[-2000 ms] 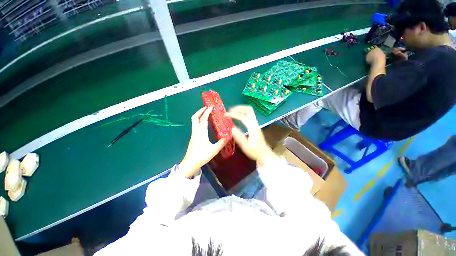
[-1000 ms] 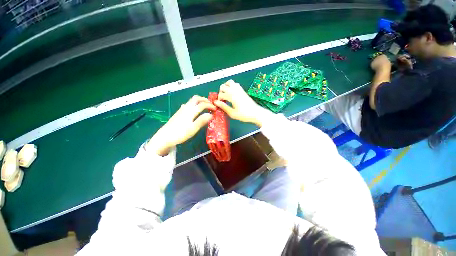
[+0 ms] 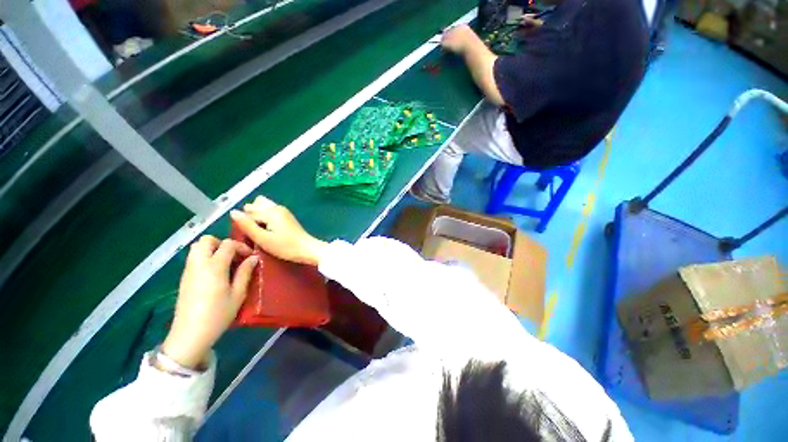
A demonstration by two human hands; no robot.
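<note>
A red bubble bag (image 3: 289, 293) is held in front of me at the bench's near edge, with its wide side now showing. My left hand (image 3: 210, 293) grips its left side near the top. My right hand (image 3: 275, 231) has its fingers on the bag's top end. What is inside the bag cannot be seen. A stack of green circuit board panels (image 3: 359, 164) lies on the green bench to the right of my hands, with more panels overlapping behind it.
A cardboard box with a white tray (image 3: 471, 231) stands right of my knees, beside an open box partly under my right arm. A person in a dark shirt (image 3: 570, 78) sits at the bench on a blue stool (image 3: 534, 192). A blue trolley (image 3: 670, 250) carries a cardboard box (image 3: 717, 332).
The view has swung right, bringing the trolley in and the white housings out. The red bag has turned from its narrow edge to its wide side. Both hands stay on it.
</note>
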